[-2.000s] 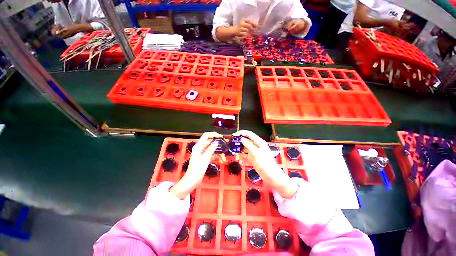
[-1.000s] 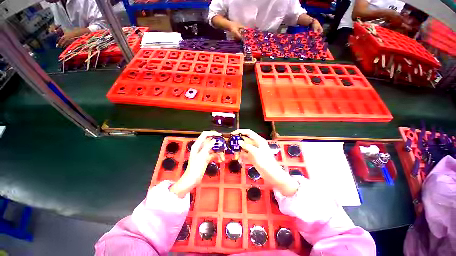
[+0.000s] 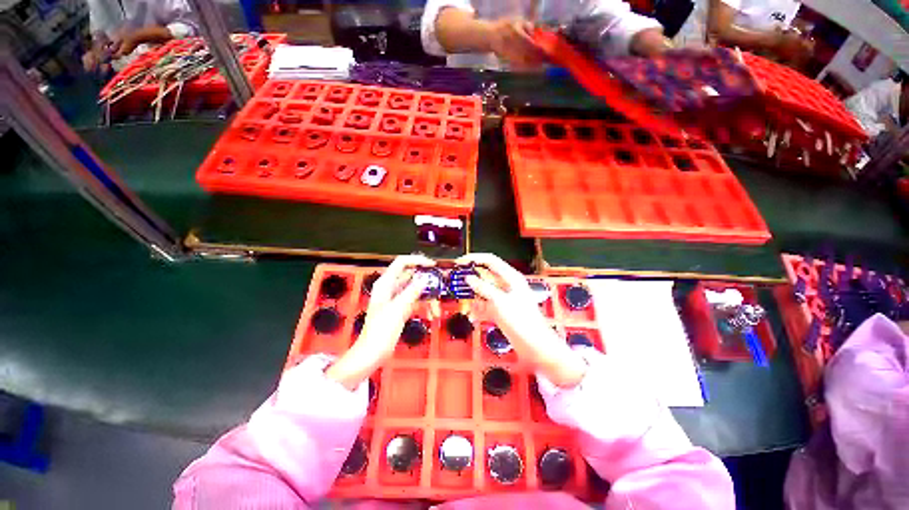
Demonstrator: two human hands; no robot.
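Note:
My left hand (image 3: pixel 396 299) is shut on a round dark watch body (image 3: pixel 432 283) with a lit face, over the far edge of the near tray. My right hand (image 3: pixel 496 295) is shut on a second watch body (image 3: pixel 462 282), whose screen shows blue-white marks. The two bodies are side by side; I cannot tell if they touch. The near red-orange tray (image 3: pixel 471 410) holds round black watch bodies in many pockets, and two pockets in its middle are bare. My forearms hide some pockets. A small dark device (image 3: pixel 440 232) with a pale strip lies just beyond my hands.
Far left tray (image 3: pixel 329 191) holds small dark parts; far right tray (image 3: pixel 638 209) has a few dark pieces. White paper (image 3: pixel 648 339) and a red parts box (image 3: pixel 726 324) lie right. Across the bench a person tilts a tray of strapped watches (image 3: pixel 678 85). A metal upright stands left.
The person opposite has lifted the tray of strapped watches and swung it right, over the far right tray. My hands still hold both watch bodies, and their lit marks look different. The view has shifted slightly.

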